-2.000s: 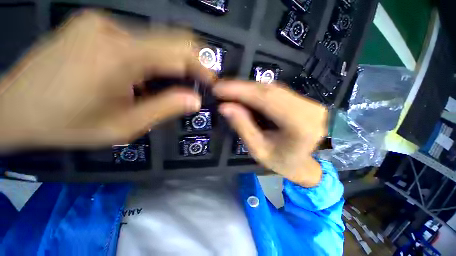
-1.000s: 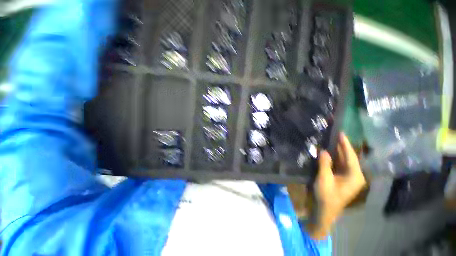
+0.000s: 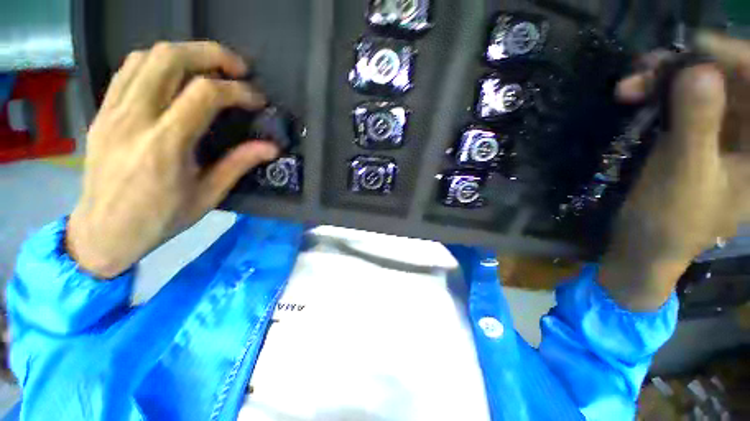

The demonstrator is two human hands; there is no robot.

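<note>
A black compartment tray [image 3: 362, 205] lies close against my body. Watch cases stand in its pockets, rear rings showing, such as this watch case [image 3: 381, 125]. My left hand [image 3: 144, 156] is over the left pocket, thumb and fingers around a dark watch case [image 3: 270, 127], just above another case [image 3: 280, 174]. My right hand [image 3: 695, 164] is blurred at the right edge, partly cut off. Its thumb and fingers pinch a dark thing that looks like a black watch strap [image 3: 678, 70], over a dark pile in the right pocket. The pile's pieces blur together.
A red frame [image 3: 37, 115] stands beyond the tray at the far left. Raised ribs divide the pockets. The tray's front edge runs along my blue coat [image 3: 197, 345] and pale shirt [image 3: 370, 329]. Dark shelving or boxes show blurred at the lower right.
My left hand has come into view over the tray, around a case. My right hand has moved from the tray's right edge to over the pile, with a dark piece. The tray appears larger.
</note>
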